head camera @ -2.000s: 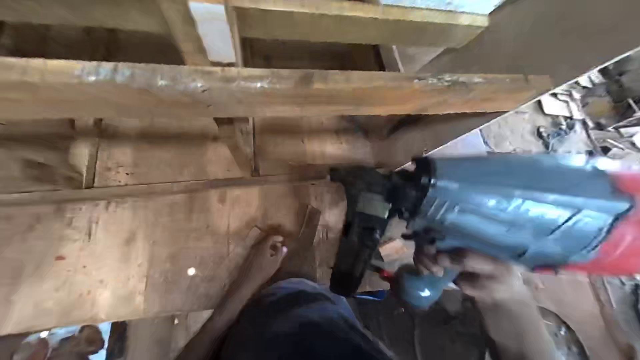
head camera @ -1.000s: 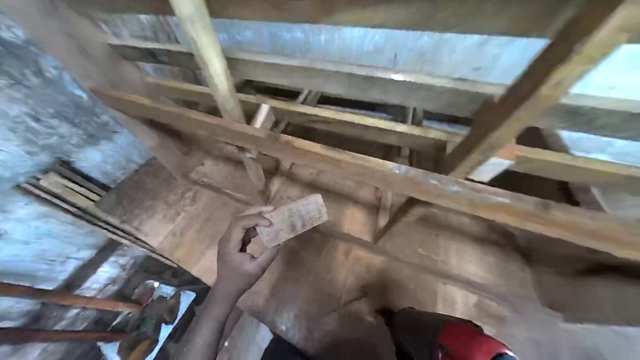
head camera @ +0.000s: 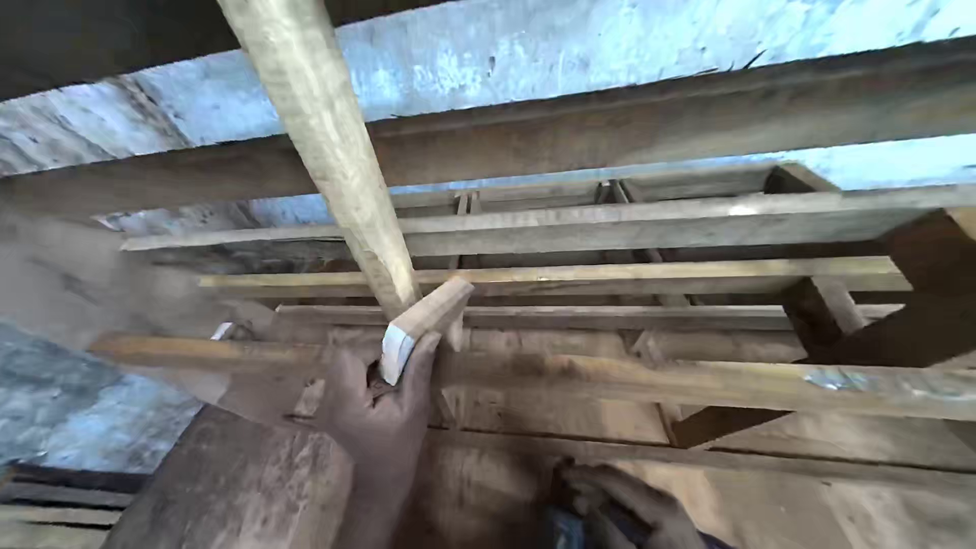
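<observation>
My left hand (head camera: pixel 381 404) grips a short wooden block (head camera: pixel 427 316) between thumb and fingers. The block, pale at its near end, is held at the lower end of a slanting wooden pole (head camera: pixel 335 145), above a long horizontal wooden rail (head camera: pixel 686 381). Whether block and pole touch, I cannot tell. At the bottom right of centre, my right hand (head camera: pixel 633 499) is closed around a dark tool (head camera: pixel 568 526), blurred and mostly cut off by the frame's lower edge.
Several parallel wooden rails (head camera: pixel 610 229) cross the view behind the near one, with a thick wooden post (head camera: pixel 907 297) at the right. Wooden boards (head camera: pixel 762 480) lie below. Long strips of wood (head camera: pixel 61 503) are at the lower left, beside a weathered painted wall (head camera: pixel 99 412).
My left hand has brought the block up to the lower end of the slanting pole. My right hand, on a grey and red power tool two seconds ago, is now at the bottom. The view has shifted strongly.
</observation>
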